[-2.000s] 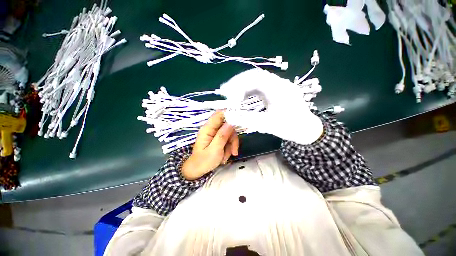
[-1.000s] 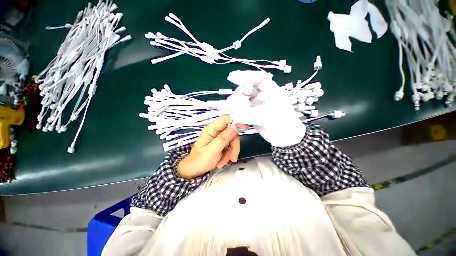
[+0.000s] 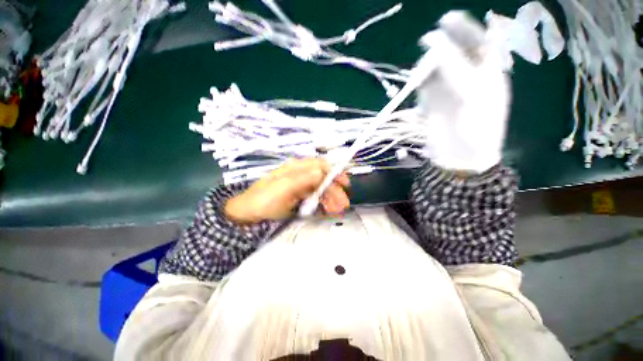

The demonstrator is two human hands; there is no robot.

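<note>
My right hand (image 3: 465, 99), in a white glove and blurred, is raised over the right end of the central cable bundle (image 3: 261, 134). It grips the upper end of one white cable assembly (image 3: 370, 130), which slants down to the left. The cable's lower connector end lies at the fingers of my bare left hand (image 3: 289, 189). Whether my left fingers grip the cable or only touch it cannot be told. The bundle lies on the bench just beyond my left hand, connector ends to the left. The glove hides its right end.
A smaller group of cables (image 3: 304, 44) lies behind the central bundle. More cable piles lie at far left (image 3: 92, 63) and far right (image 3: 610, 77). A crumpled white piece (image 3: 527, 32) is beside the right pile. A blue bin (image 3: 130, 292) stands below the bench.
My right hand has moved up and to the right, with a cable now stretched between it and my left hand. My left hand has shifted slightly. The whole view has also shifted, with the bench higher.
</note>
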